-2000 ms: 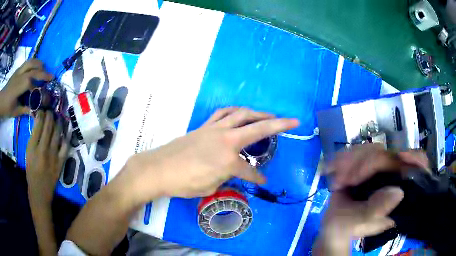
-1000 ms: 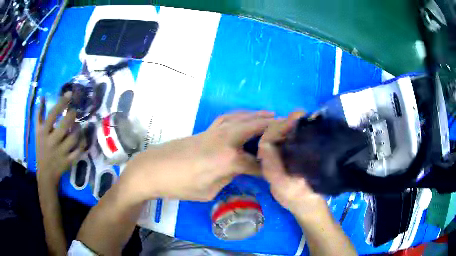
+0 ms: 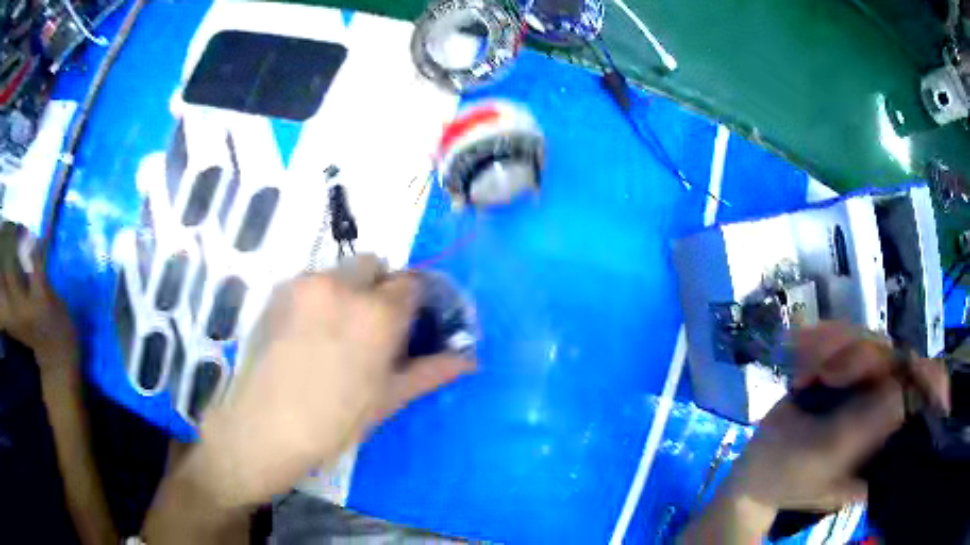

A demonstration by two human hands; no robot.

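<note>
My left hand (image 3: pixel 319 373) is blurred and holds a small round dark ring board assembly (image 3: pixel 445 319) between thumb and fingers over the blue sheet. A white drum with a red band (image 3: pixel 491 149) stands just above it, also blurred. A small black connector (image 3: pixel 340 216) lies on the white part of the sheet. My right hand (image 3: pixel 824 426) grips the black electric screwdriver (image 3: pixel 913 468) at the right. The front end of the screwdriver is at the screw feeder's pick-up mechanism; its bit cannot be made out.
The open screw feeder (image 3: pixel 840 250) stands at the right. Another toothed round part (image 3: pixel 465 45) and a ring board with wires (image 3: pixel 566 15) lie at the top by the green surface (image 3: pixel 766 75). Another person's hand (image 3: pixel 32 293) is at the far left. Tangled units lie top left.
My right hand and screwdriver have moved from beside my left hand back to the feeder. My left hand has moved left. The red-banded drum now shows above it, and another unit appears at the top.
</note>
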